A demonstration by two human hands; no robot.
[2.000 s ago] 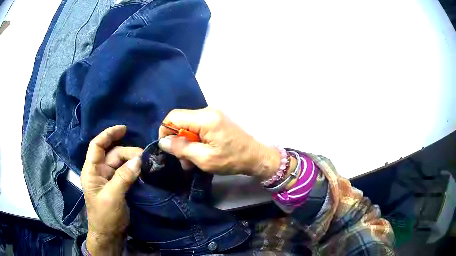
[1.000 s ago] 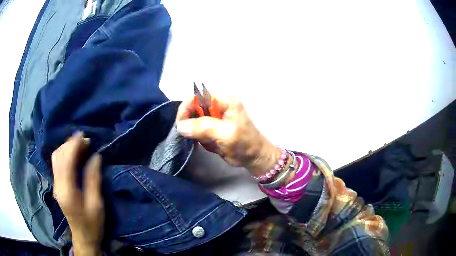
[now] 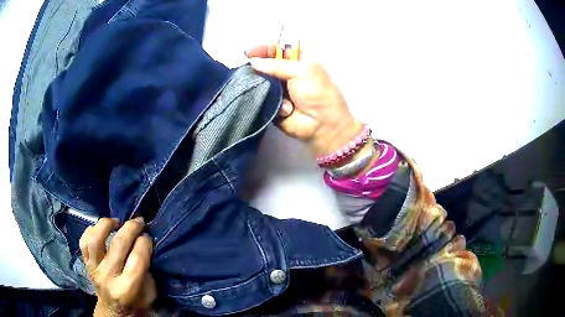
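Observation:
The dark blue denim jacket (image 3: 142,99) lies across the left and middle of the view, with an opening spread between my hands that shows its grey wrong side. My right hand (image 3: 303,99) grips the upper end of the opening's edge. The same hand holds the orange-handled thread snips (image 3: 287,52), blades pointing up and away from the cloth. My left hand (image 3: 121,263) has its fingers closed on the cloth at the lower end of the opening. Two silvery buttons show on the front placket near me, one of them a round button (image 3: 209,301).
The white table (image 3: 396,93) has a curved edge at the right. Grey-blue denim (image 3: 31,204) runs down the left side. A pale object (image 3: 542,232) stands beyond the table edge at the lower right, among dark clutter.
My right hand has moved up and away, pulling the opening's edge out long. My left hand has come down onto the cloth. A second button and a pointed band end now show near me.

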